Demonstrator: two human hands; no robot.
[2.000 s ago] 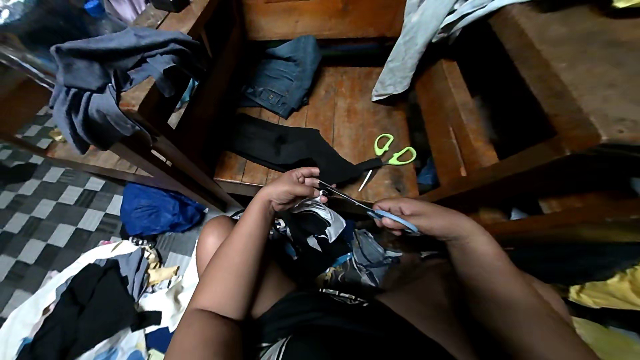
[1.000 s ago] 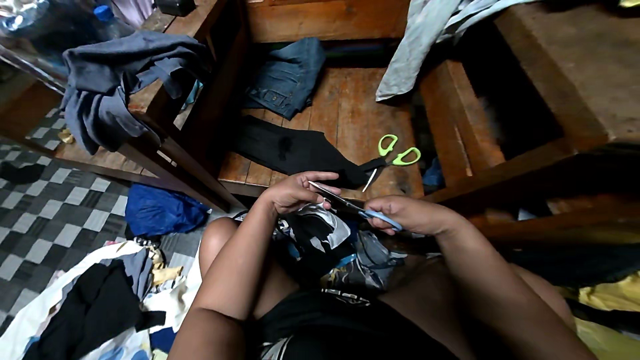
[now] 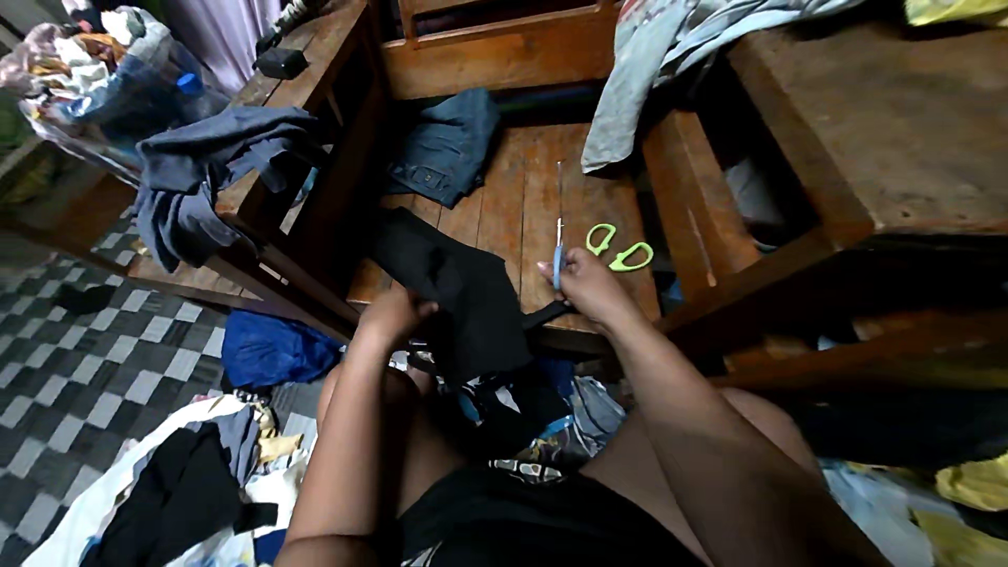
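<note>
My left hand (image 3: 394, 316) is on the left edge of a black cloth piece (image 3: 472, 295), which lies on a wooden bench seat (image 3: 539, 189) and hangs over its front edge; its fingertips are partly hidden. In my right hand (image 3: 589, 285) is a small tool with a blue handle and a thin metal shaft (image 3: 558, 264), probably small scissors, pointing away from me. Just right of that hand lie the lime-green handles of scissors (image 3: 630, 257). Folded blue denim (image 3: 449, 150) rests farther back on the seat.
A grey-blue cloth (image 3: 205, 173) drapes over the left armrest, and a pale garment (image 3: 618, 118) hangs at the right. A blue cloth bundle (image 3: 276, 348) and heaped fabrics (image 3: 181, 488) lie on the checkered floor. A bag of scraps (image 3: 118, 75) stands at upper left.
My hands, earlier together over my lap around the blue-handled tool, have moved apart. The left has gone to the black cloth, which now extends nearer me; the right has moved forward with the tool.
</note>
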